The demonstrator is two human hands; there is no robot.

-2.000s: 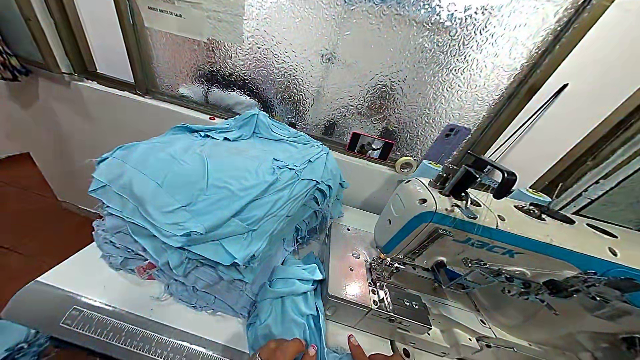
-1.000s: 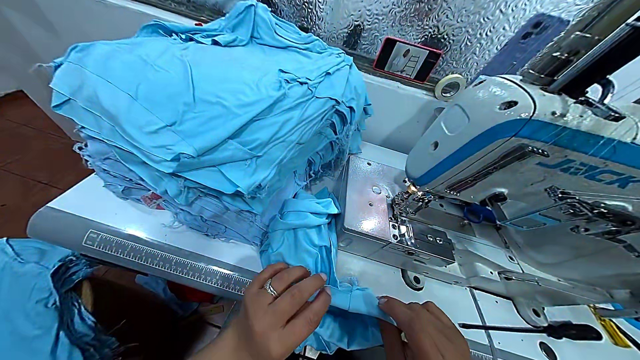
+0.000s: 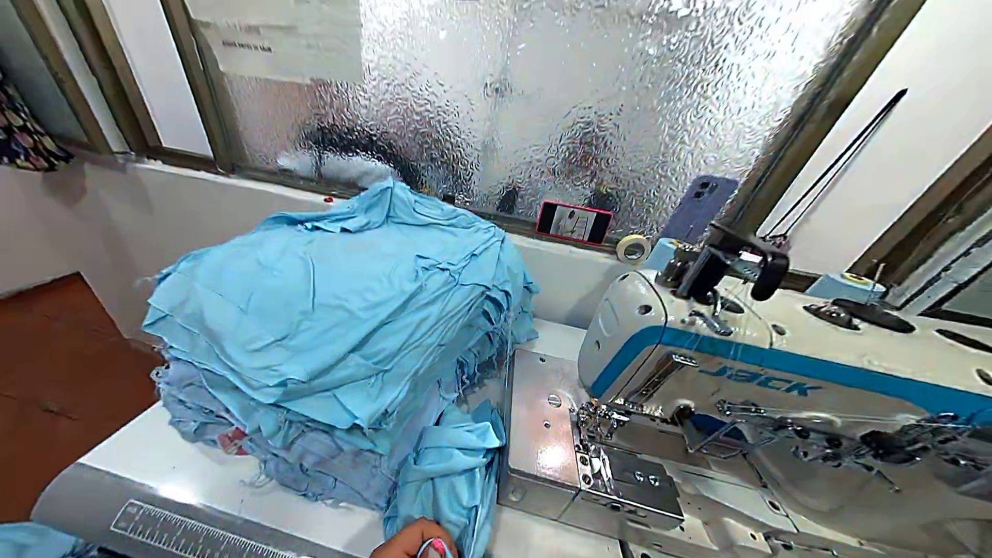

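Note:
At the bottom edge of the head view, part of my left hand (image 3: 418, 539) shows against a bunched light blue fabric piece (image 3: 457, 465); the frame cuts off most of the hand, so its grip is unclear. My right hand is out of view. That fabric lies between a tall stack of light blue fabric pieces (image 3: 325, 310) and the metal bed of a white and blue Jack sewing machine (image 3: 542, 434). Greyish blue pieces (image 3: 302, 457) form the lower part of the stack. The machine's presser foot area (image 3: 601, 422) has no fabric under it.
A printed ruler (image 3: 194, 535) runs along the table's front edge. Behind the machine are a tape roll (image 3: 633, 248), a phone with a lit screen (image 3: 574, 222), a purple phone (image 3: 700, 208) and thread cones (image 3: 846, 287). More blue fabric (image 3: 39, 540) shows at lower left.
Both hands were on the blue fabric near the front edge one second ago; now only part of the left shows and the right has left the view. The view has tilted up.

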